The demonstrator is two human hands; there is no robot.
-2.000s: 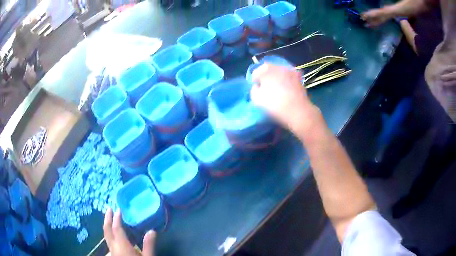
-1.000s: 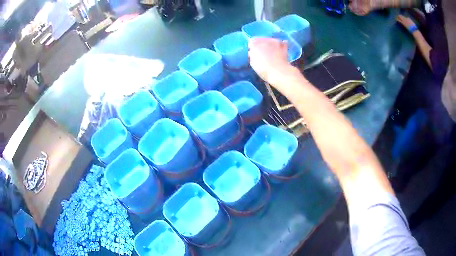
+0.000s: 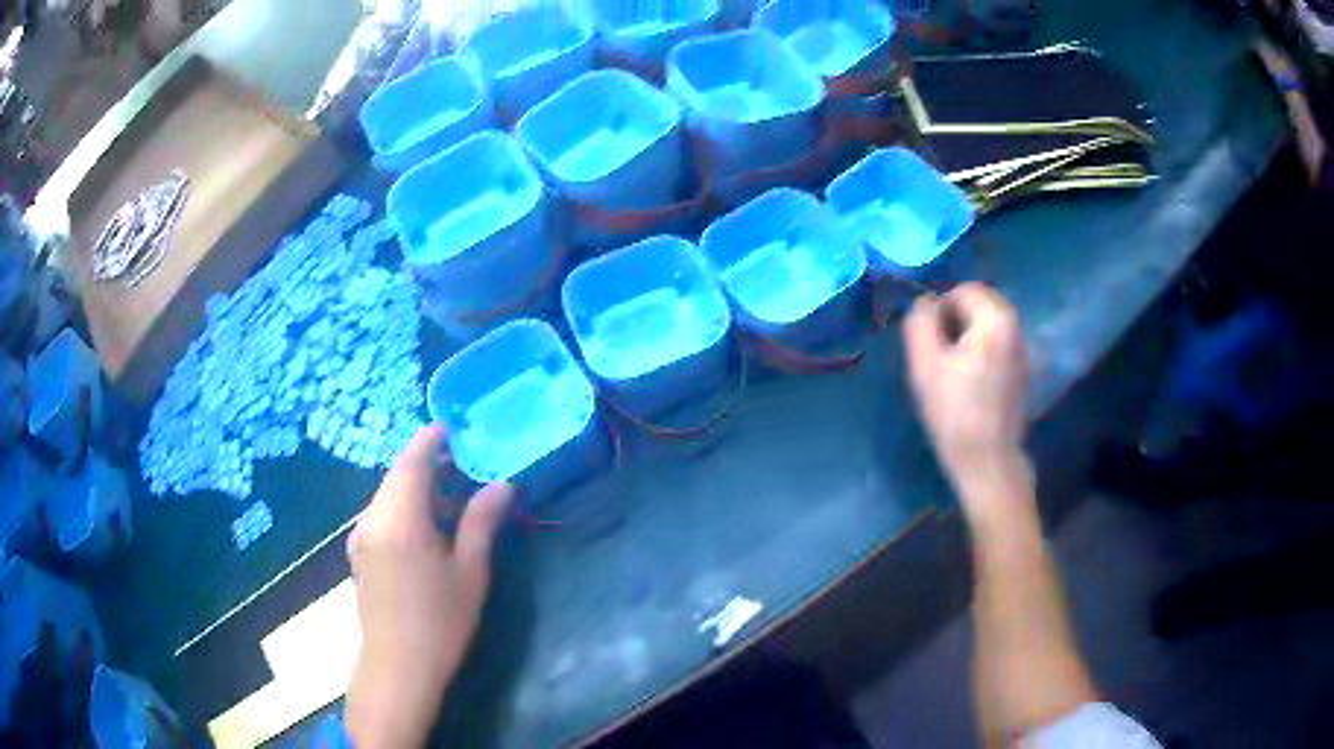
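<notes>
Light-blue baskets stand in rows on the dark-green table. My left hand has its fingers and thumb around the near-left corner of the nearest basket. A brown strap hangs around this basket's near side. My right hand is just in front of the last basket of the front row, fingers curled near its strap; whether it pinches the strap is unclear. Two more baskets stand between them.
A heap of small blue fasteners lies left, beside a shallow cardboard box with white cords. Black sheets with pale edges lie behind right. A pale card is at lower left, a white scrap near the table edge.
My right hand has come back from the far baskets to the front row's right end. My left hand has come back into view at the nearest basket. The camera view has shifted.
</notes>
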